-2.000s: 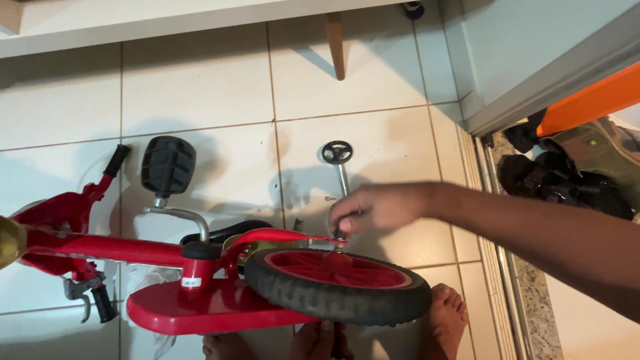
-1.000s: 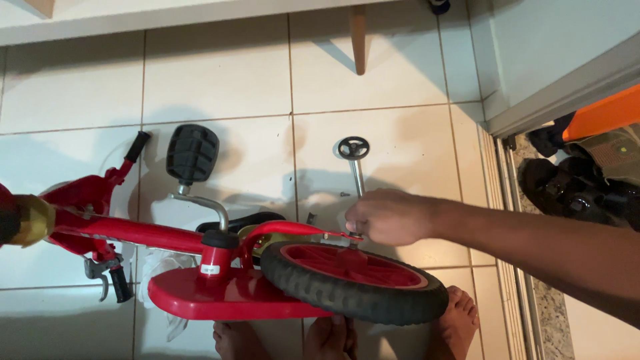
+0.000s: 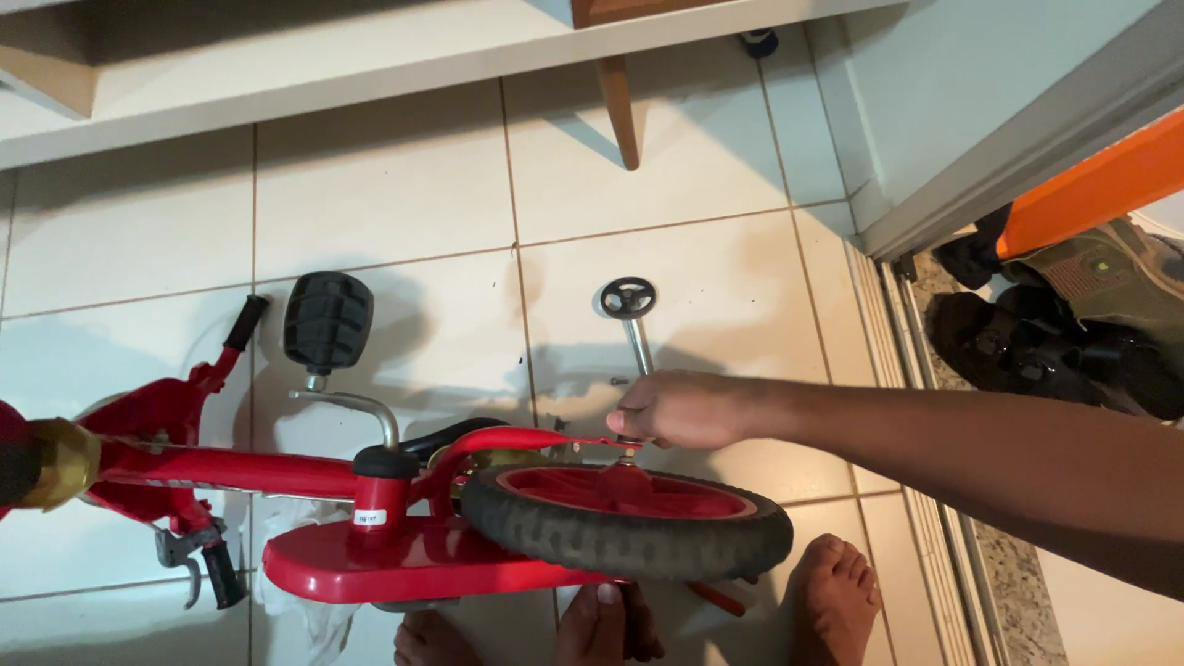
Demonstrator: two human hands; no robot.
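Observation:
A small red bicycle lies tipped over on the floor, its rear wheel [image 3: 629, 536] nearly flat to my view, beside the red chain guard [image 3: 370, 564]. My right hand [image 3: 684, 407] pinches a small dark nut [image 3: 629, 439] at the axle end, above the flattened tip of the red frame stay [image 3: 546, 437]. Behind it, a training wheel [image 3: 629, 298] has a steel arm running toward this hand; I cannot tell if they are joined. Fingers of my left hand [image 3: 592, 622] show below the tire, near red tool handles [image 3: 717, 599]; the grip there is hidden.
A small screw [image 3: 619, 380] lies on the tiles left of the steel arm. The pedal [image 3: 328, 319] sticks up at left, with handlebar grips beyond. My bare feet [image 3: 837, 592] are at the bottom. Dark shoes [image 3: 980, 342] lie past the door track; a white shelf [image 3: 388, 79] crosses the top.
My right hand stays at the axle end; its fingers have turned and sit lower around the nut than two seconds ago. The bicycle and training wheel keep their places.

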